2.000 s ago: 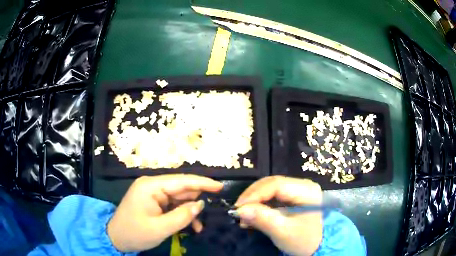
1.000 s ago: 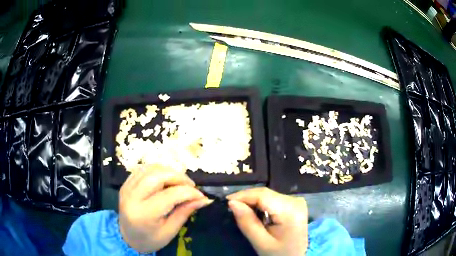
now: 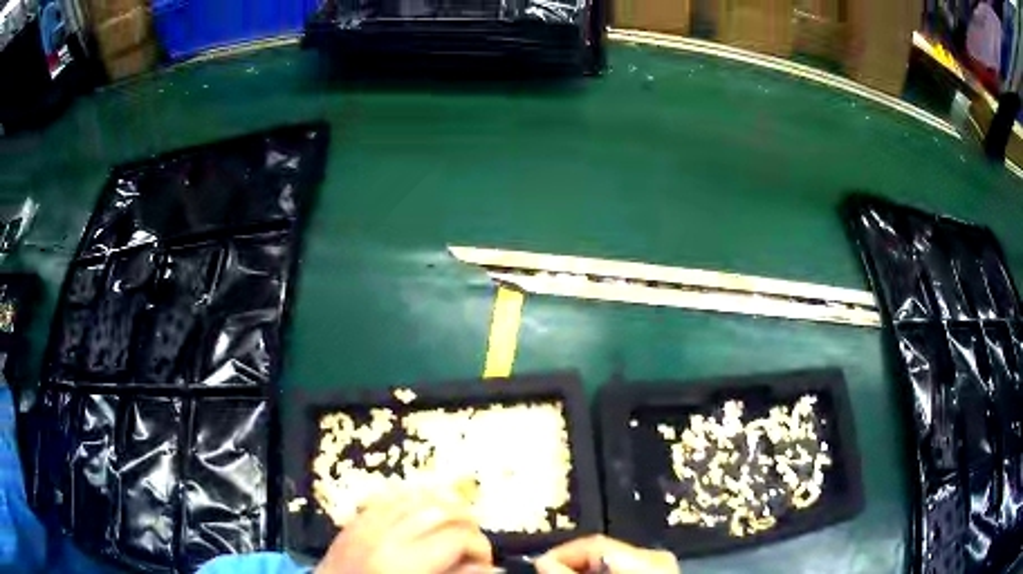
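My left hand [image 3: 409, 533] is at the bottom edge, partly cut off, in front of the larger black tray [image 3: 294, 448] heaped with cream-white small pieces [image 3: 522, 454]. My right hand [image 3: 606, 554] is at the bottom edge beside it, mostly cut off. The fingertips of both hands meet near a small dark thing [image 3: 516, 564], too cropped to make out. The smaller black tray [image 3: 847, 448] on the right holds sparser white pieces [image 3: 746, 462].
Glossy black compartment trays lie at far left [image 3: 168, 325] and far right [image 3: 948, 336]. Two long pale strips [image 3: 696, 288] and yellow tape [image 3: 504, 332] lie behind the parts trays. A black stack [image 3: 454, 43] stands at the back of the green bench [image 3: 583, 168].
The view has tilted up, so the trays and both hands sit lower in the picture and the back of the bench shows. The slim tool at my right hand is no longer clear.
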